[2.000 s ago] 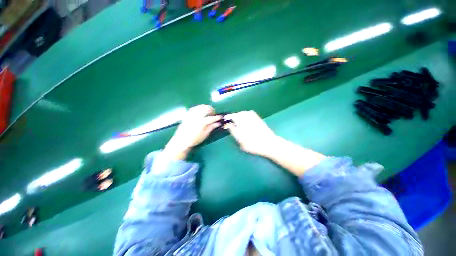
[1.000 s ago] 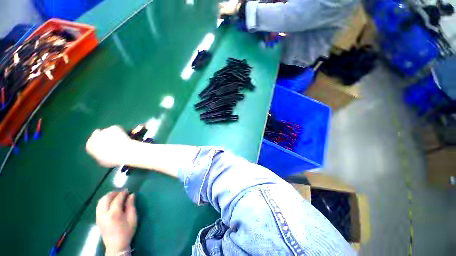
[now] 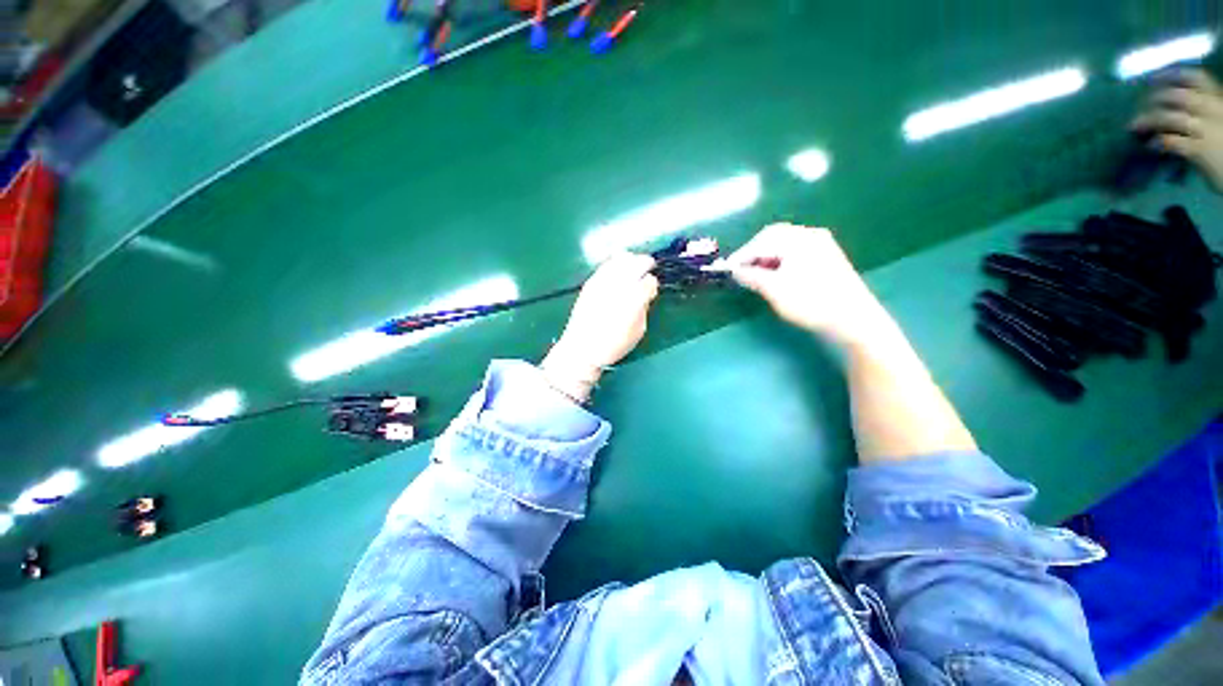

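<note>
A wire harness point(image 3: 503, 306) lies over the green belt in front of me, its blue-tipped thin end pointing left and its black housing cluster at the right. My left hand point(image 3: 620, 306) is closed around the lead beside the cluster. My right hand point(image 3: 791, 275) pinches at the pale terminal end of the cluster with thumb and fingers; the fingertips hide the exact contact. A second harness point(image 3: 365, 417) with black housings and pale tips lies to the left. Loose black housings point(image 3: 1107, 288) are heaped on the bench strip at the right.
More harnesses point(image 3: 138, 517) lie farther left. Blue and red tips point(image 3: 614, 30) hang over the belt's far edge. An orange-red tray point(image 3: 24, 248) stands far left, a red-handled tool point(image 3: 113, 657) lower left, a blue bin point(image 3: 1164, 570) lower right. Another person's hand point(image 3: 1187, 123) is upper right.
The view has swung back from the right. My hands, apart one second ago, are now together at a harness. Another person's hand has appeared past the heap.
</note>
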